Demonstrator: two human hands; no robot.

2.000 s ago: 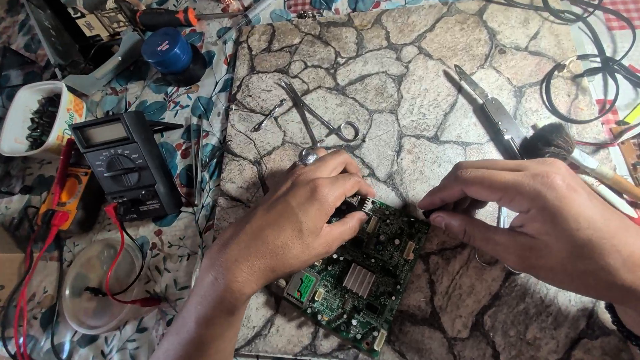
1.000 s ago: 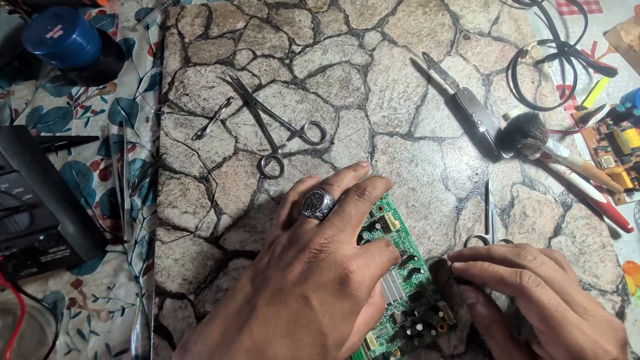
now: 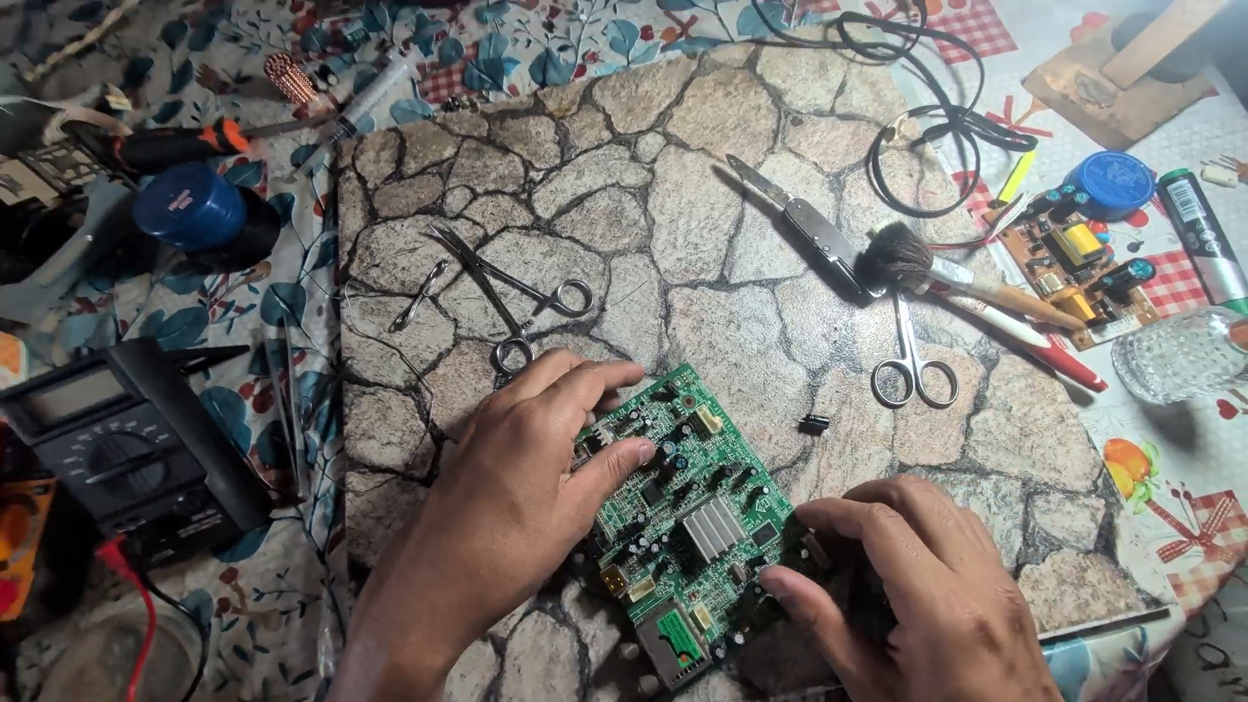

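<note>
A green circuit board (image 3: 736,458) with a finned metal heatsink (image 3: 713,529) lies tilted on the stone-patterned board. My left hand (image 3: 531,478) grips its upper left edge, thumb on top of the components. My right hand (image 3: 907,575) is at the board's right edge, thumb and index finger apart around its lower right side; whether they press on it is unclear. A small black capacitor (image 3: 814,423) lies just right of the circuit board. Beyond are locking forceps (image 3: 502,292), small scissors (image 3: 909,356), an unfolded pocket knife (image 3: 804,229) and a brush (image 3: 985,288).
A multimeter (image 3: 127,453) with red and black leads stands at the left, near tweezers (image 3: 291,409) and a blue-lidded jar (image 3: 190,207). On the right are a brown circuit board (image 3: 1077,258), a glass (image 3: 1185,356) and a marker (image 3: 1201,239). A black cable (image 3: 877,185) coils at the top right.
My left hand has moved off the circuit board's middle to its left edge, uncovering more of the components. The small black capacitor now shows on the stone-patterned surface. The view has shifted.
</note>
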